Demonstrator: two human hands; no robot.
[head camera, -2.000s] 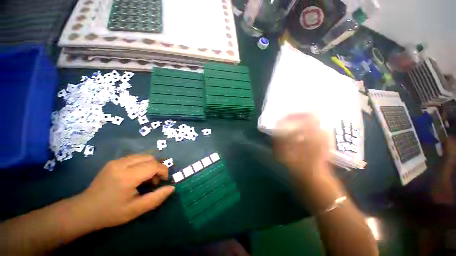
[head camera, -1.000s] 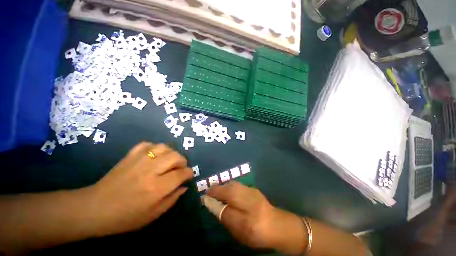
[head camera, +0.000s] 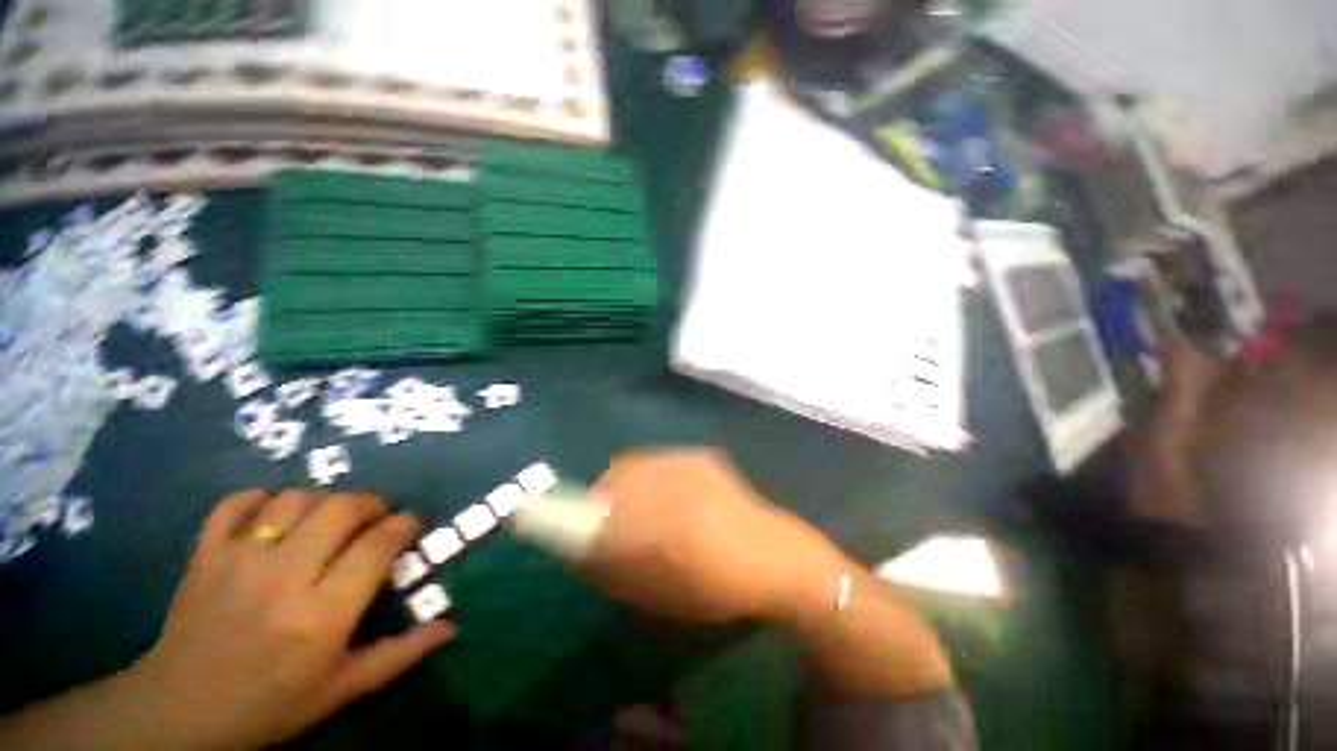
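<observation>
A green circuit board panel (head camera: 513, 624) lies in front of me, with a slanted row of white square components (head camera: 474, 521) along its top edge. One more white square (head camera: 427, 602) sits below the row's left end. My left hand (head camera: 301, 602) rests at the panel's left side, its fingertips by these squares; nothing is visibly held. My right hand (head camera: 682, 536) is over the panel's right part, its white-wrapped finger at the row's right end. Blur hides whether its fingertips hold anything.
Two green panel stacks (head camera: 374, 264) stand ahead, beside loose holed white squares (head camera: 66, 338). A white component tray (head camera: 829, 272) lies to the right, a carrier with dark panels (head camera: 1048, 338) beyond it. Stacked holding boards (head camera: 440, 88) are at the back. A person's arm (head camera: 1180, 426) is far right.
The view has shifted right. A white square now lies on the panel below the row's left end. My right hand has moved from the row's left end to its right end.
</observation>
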